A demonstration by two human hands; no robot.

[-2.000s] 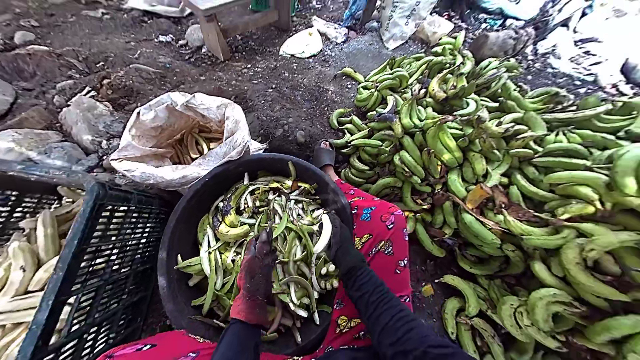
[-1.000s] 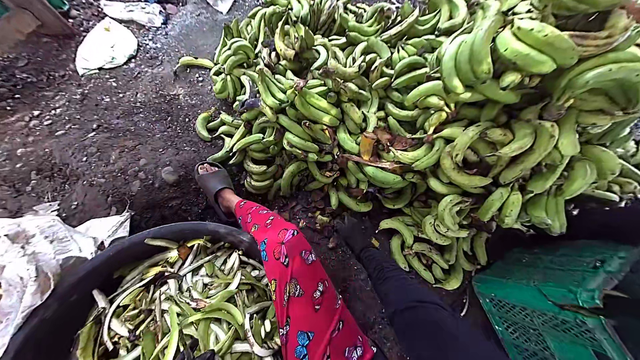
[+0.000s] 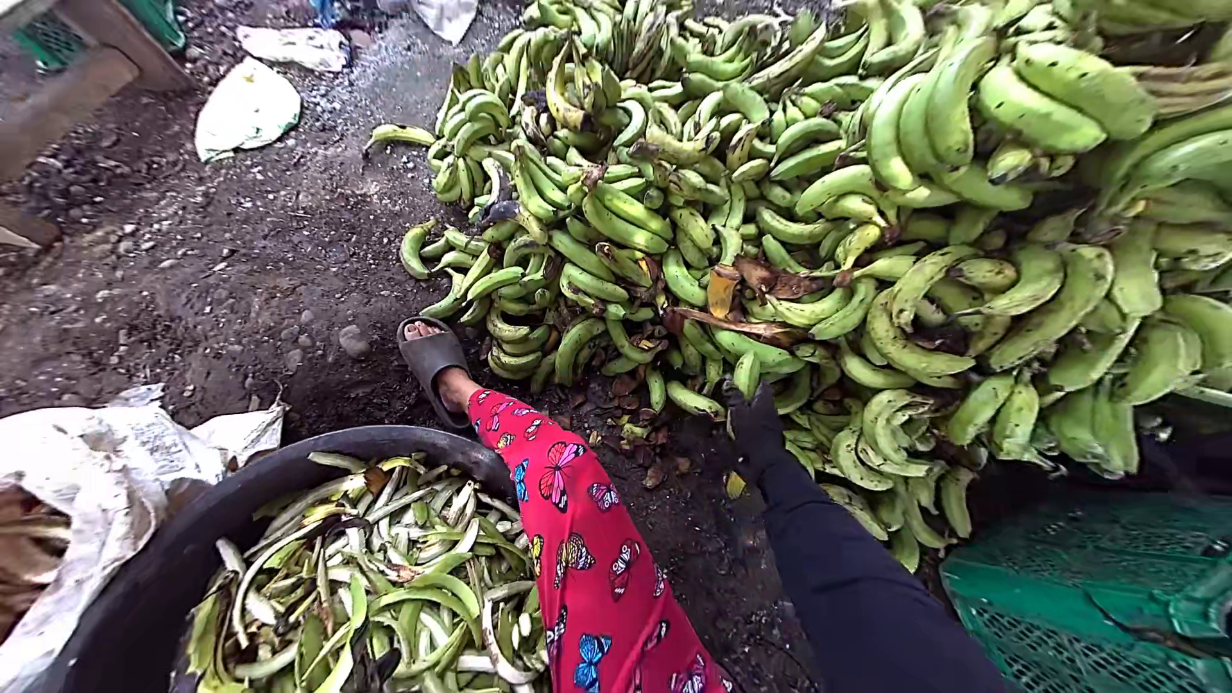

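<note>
My right hand (image 3: 756,423), in a dark glove and sleeve, is at the near edge of a big pile of green plantains (image 3: 616,217). Its fingers are around the lower end of a short green plantain (image 3: 747,373), which points up from the hand. My left hand is out of view. At the lower left, a black round tub (image 3: 385,441) holds many green and whitish peels (image 3: 423,587).
A white sack (image 3: 106,452) with brown contents lies left of the tub. A green plastic crate (image 3: 1078,587) is at the lower right. My sandalled foot (image 3: 438,366) rests on dirt between tub and pile. A wooden stand (image 3: 125,48) is at the upper left.
My right hand has moved from over the tub to the plantain pile on the right and now has a plantain in its fingers. My left hand has gone out of view. The view has swung right.
</note>
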